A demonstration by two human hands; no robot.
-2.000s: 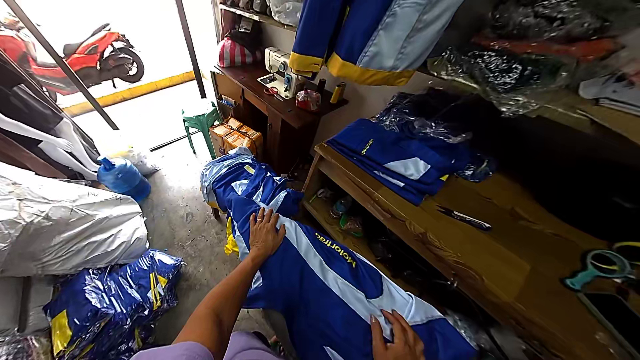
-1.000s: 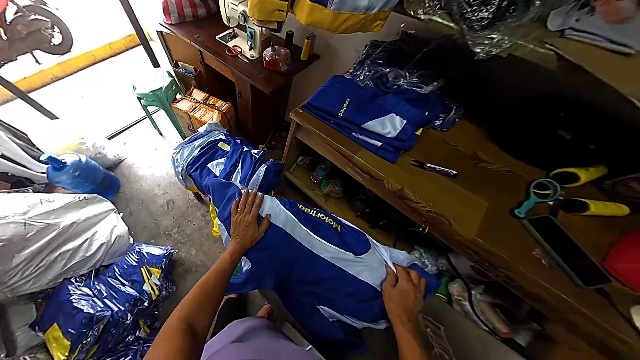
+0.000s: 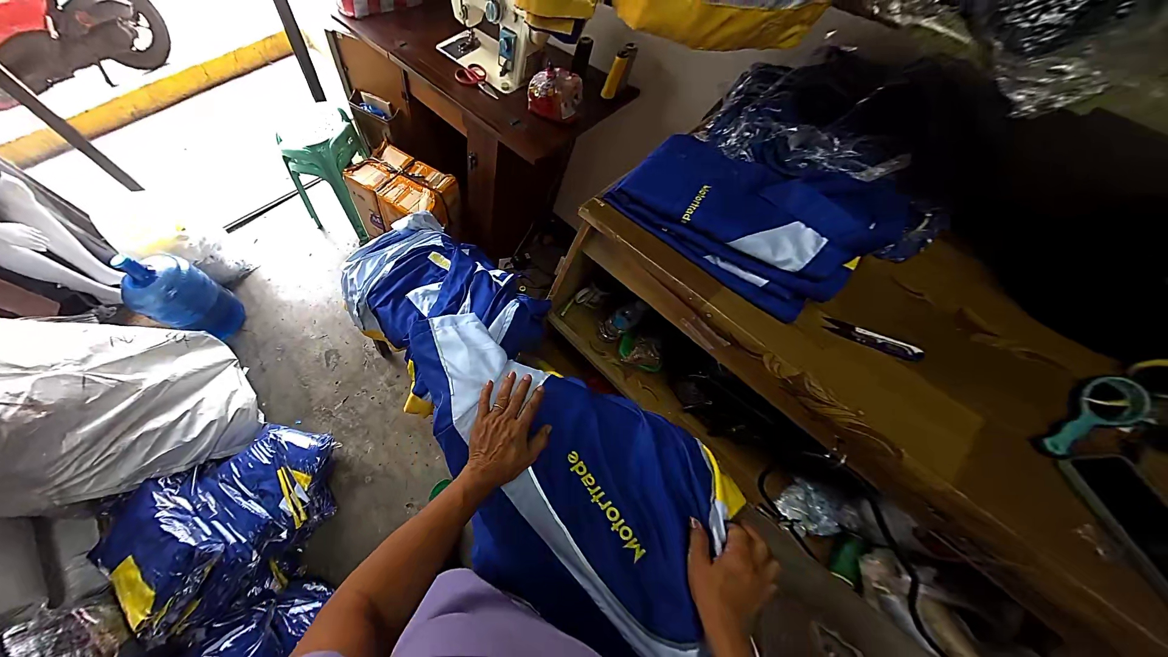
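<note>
A blue garment (image 3: 584,456) with white panels, yellow edging and yellow lettering lies stretched out in front of me. My left hand (image 3: 507,429) rests flat on its white panel, fingers spread. At the garment's right edge, my right hand (image 3: 733,570) has its thumb on top and its other fingers over the side; the cloth appears pinched there. Beyond my left hand is a heap of similar blue garments (image 3: 456,274). Folded blue garments (image 3: 748,214) lie on the wooden table to the right, near a thread snipper (image 3: 873,338).
The wooden table (image 3: 958,429) edges my right side, bearing a teal-handled tool (image 3: 1100,411) and a phone (image 3: 1118,502). Plastic-wrapped garments (image 3: 219,520) and a white sack (image 3: 119,411) lie left. Ahead are a green stool (image 3: 324,155), a blue water jug (image 3: 182,292) and a sewing machine (image 3: 497,41).
The garment under my hands has shifted, with its yellow edging now showing beside my right hand. My left hand stays flat on the cloth.
</note>
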